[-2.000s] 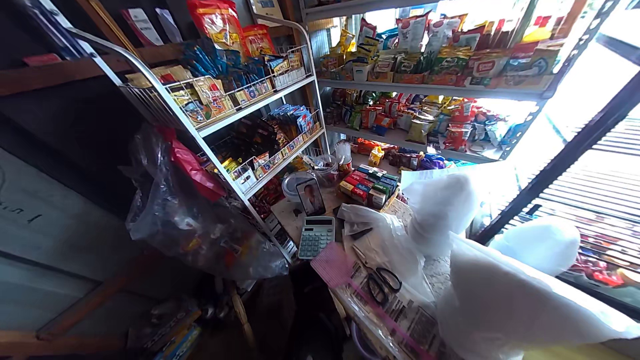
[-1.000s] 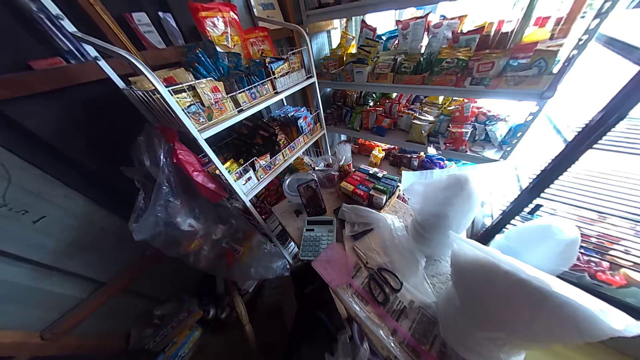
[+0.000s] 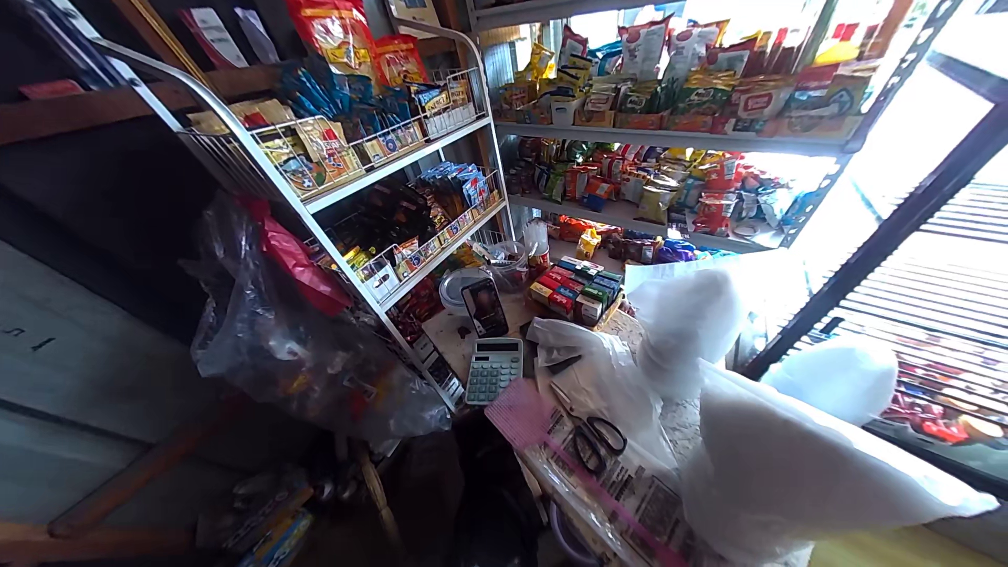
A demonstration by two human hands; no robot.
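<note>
Neither my left hand nor my right hand shows in the head view, so what they hold or touch is hidden. On the counter lies a pair of black-handled scissors [image 3: 598, 445], over a clear plastic bag [image 3: 598, 354] and printed packaging. A pink mesh fly swatter [image 3: 520, 413] lies beside them. To its upper left is a calculator [image 3: 494, 370], with a smartphone [image 3: 484, 307] propped upright behind it. Small boxes in several colours [image 3: 577, 290] stand in rows farther back. Filled white plastic bags [image 3: 803, 457] rest along the right side.
A white wire rack [image 3: 402, 161] with sachets rises at the left, a clear plastic bag [image 3: 268, 346] hanging beside it. Metal shelves [image 3: 677, 140] of snack packets stand behind the counter. A dark-framed grille [image 3: 890, 213] borders the right. Packages [image 3: 279, 531] lie low at the left.
</note>
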